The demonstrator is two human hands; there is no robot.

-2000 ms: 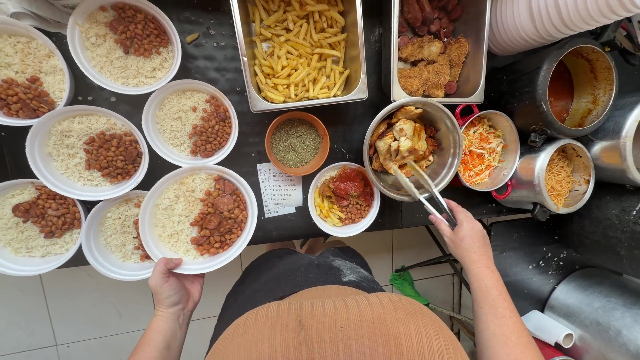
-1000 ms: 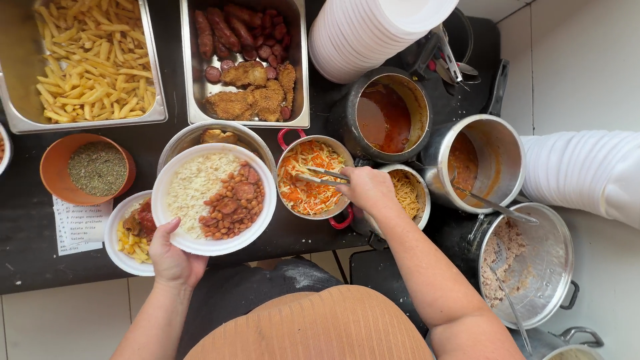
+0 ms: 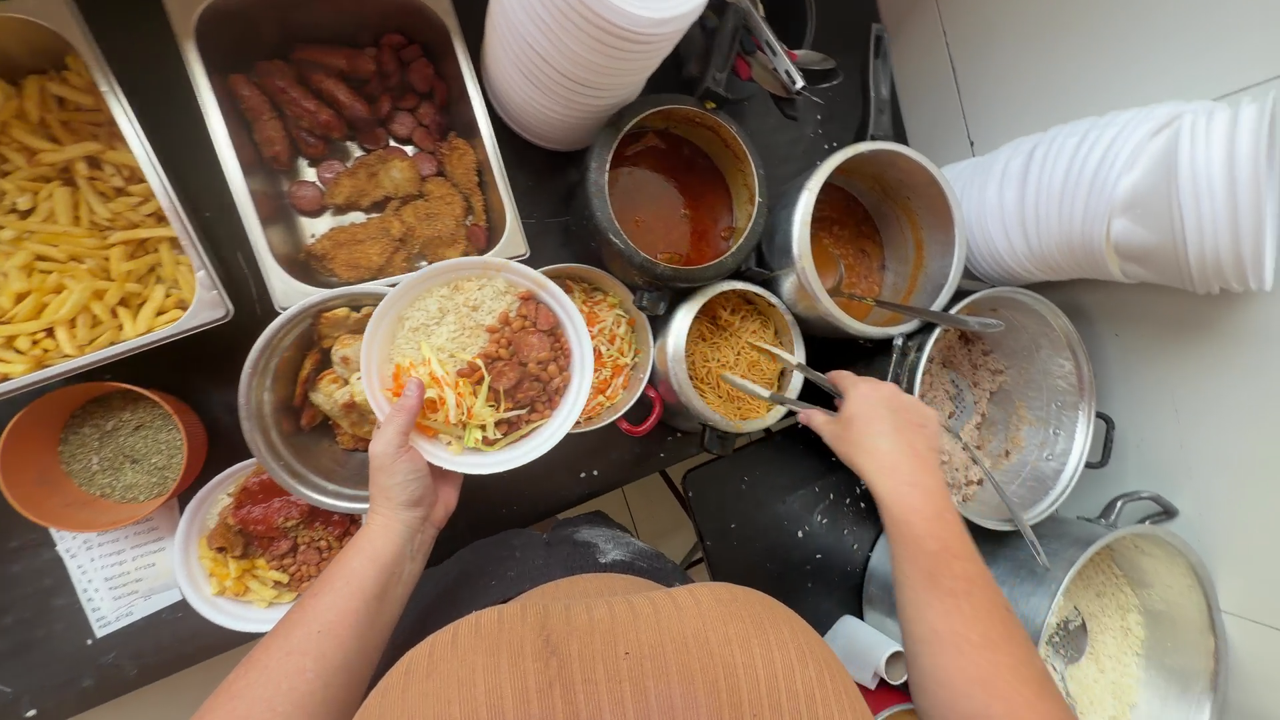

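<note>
My left hand holds a white foam bowl with rice, beans with sausage slices and shredded cabbage and carrot salad. This bowl overlaps a steel bowl of cooked chicken and the red-handled pot of salad. Metal tongs are in my right hand, their parted tips over the noodles in a small pot. A filled foam bowl with fries, beans and red sauce rests on the table at the lower left.
Trays of fries and of sausages and breaded meat lie at the upper left. Around my right arm stand pots of red sauce, beans, shredded meat and rice. Foam bowls are stacked behind.
The tongs have moved from the chicken to the salad, then right to the noodles. Salad now lies in the bowl my left hand lifted from the left group. The view has shifted right.
</note>
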